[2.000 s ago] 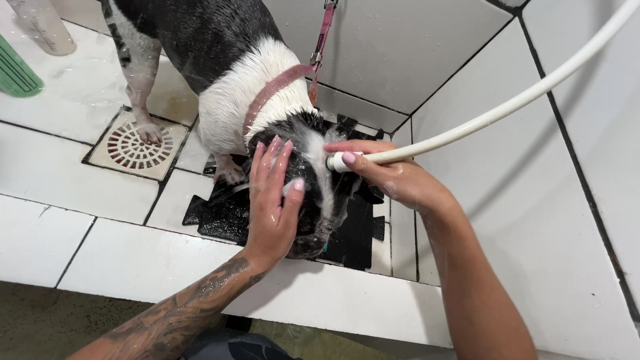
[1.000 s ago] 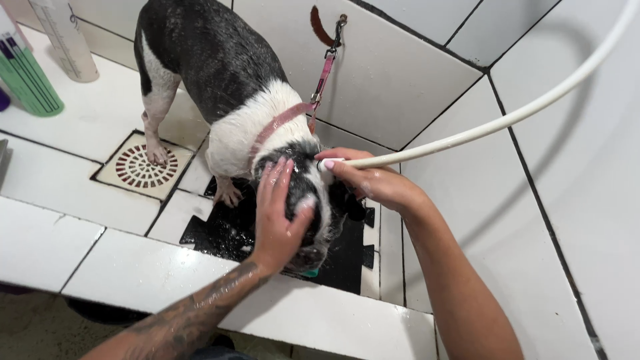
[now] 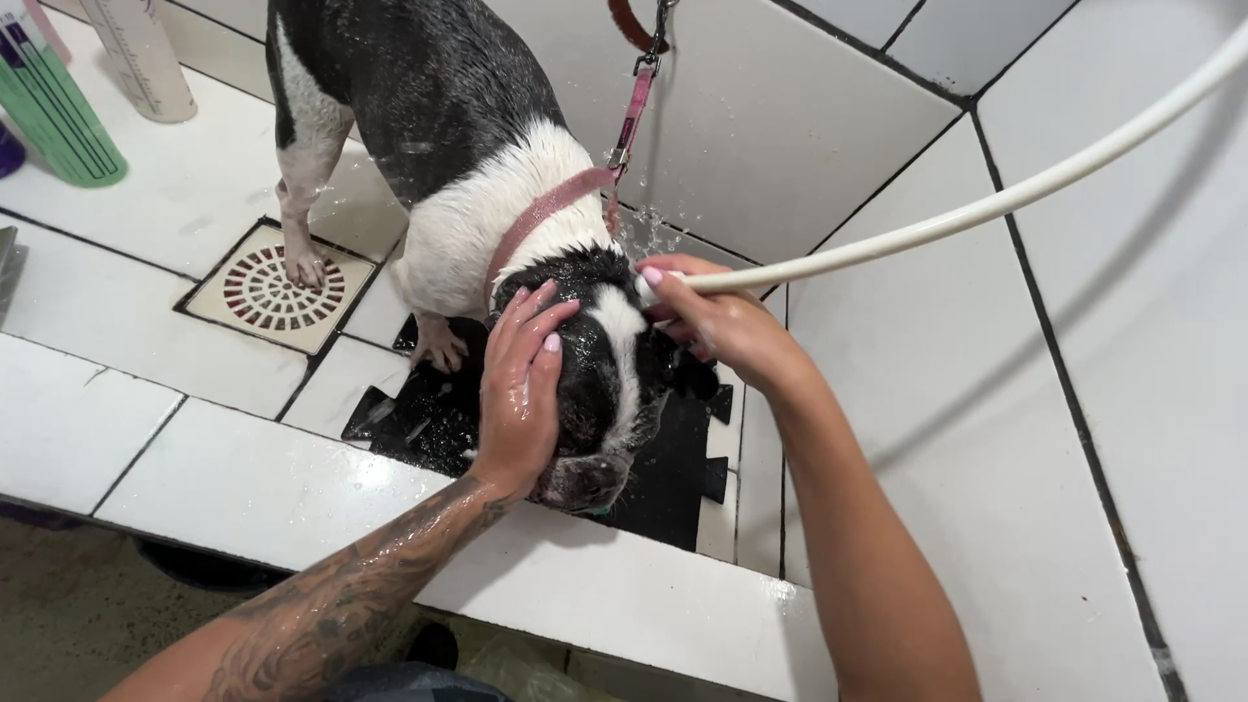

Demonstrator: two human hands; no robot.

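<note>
A wet black and white dog (image 3: 458, 117) stands in a tiled tub with its head lowered. My left hand (image 3: 522, 390) lies against the side of its head, fingers slightly spread over the fur by the ear. Between the fingers and thumb of my right hand (image 3: 721, 317) is the end of a white hose (image 3: 936, 226), held at the other side of the head. Water splashes up behind the head. Around the dog's neck runs a pink collar (image 3: 551, 210), clipped to a pink leash (image 3: 635, 112). Part of the dog's face is hidden by my left hand.
A black interlocking mat (image 3: 673, 487) lies beneath the dog's head. One paw rests on the square floor drain (image 3: 283, 292). A green bottle (image 3: 68, 117) and a clear graduated bottle (image 3: 146, 58) stand at upper left. The white tiled ledge (image 3: 244, 478) runs along the front, with tiled walls behind and at right.
The view has shifted, bringing the bottles further in. My left hand stays on the dog's head and my right hand keeps hold of the hose end. Splashing now shows behind the head.
</note>
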